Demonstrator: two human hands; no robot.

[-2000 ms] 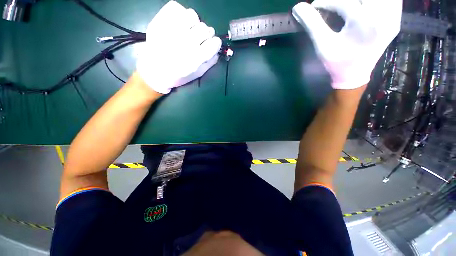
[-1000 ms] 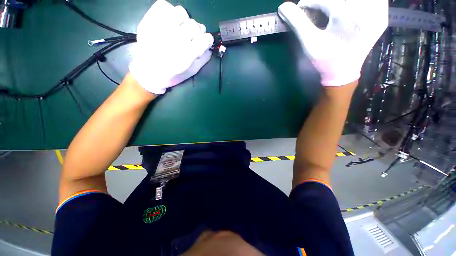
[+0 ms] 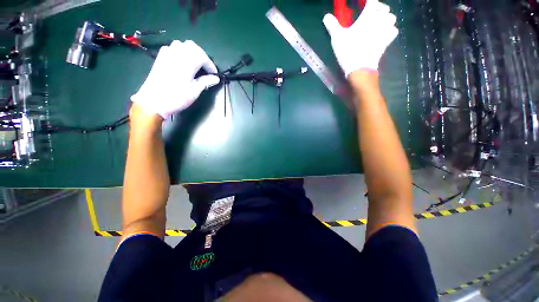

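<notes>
My left hand (image 3: 176, 78), in a white knit glove, pinches the black wire harness (image 3: 239, 77) near the middle of the bench. Several thin black cable tie tails (image 3: 253, 99) hang from the harness, and small white connectors (image 3: 279, 75) sit at its right end. The large silver-grey connector (image 3: 85, 44) lies at the upper left, with red sleeves beside it. My right hand (image 3: 361, 38), also gloved, is at the red handles (image 3: 344, 12) of a tool cut off by the top edge; its grip is partly hidden. The steel ruler (image 3: 302, 48) lies slanted between the hands.
Harnesses in clear plastic (image 3: 473, 88) are piled at the right. More plastic-wrapped pieces (image 3: 23, 127) lie at the left edge. The green bench mat (image 3: 307, 141) ends in front of my body. A blurred dark and red thing (image 3: 198, 8) is at the top edge.
My right hand has let go of the ruler and moved up to the red handles. The ruler now lies slanted. The harness has shifted, bringing the large connector into fuller view. My left hand moved lower.
</notes>
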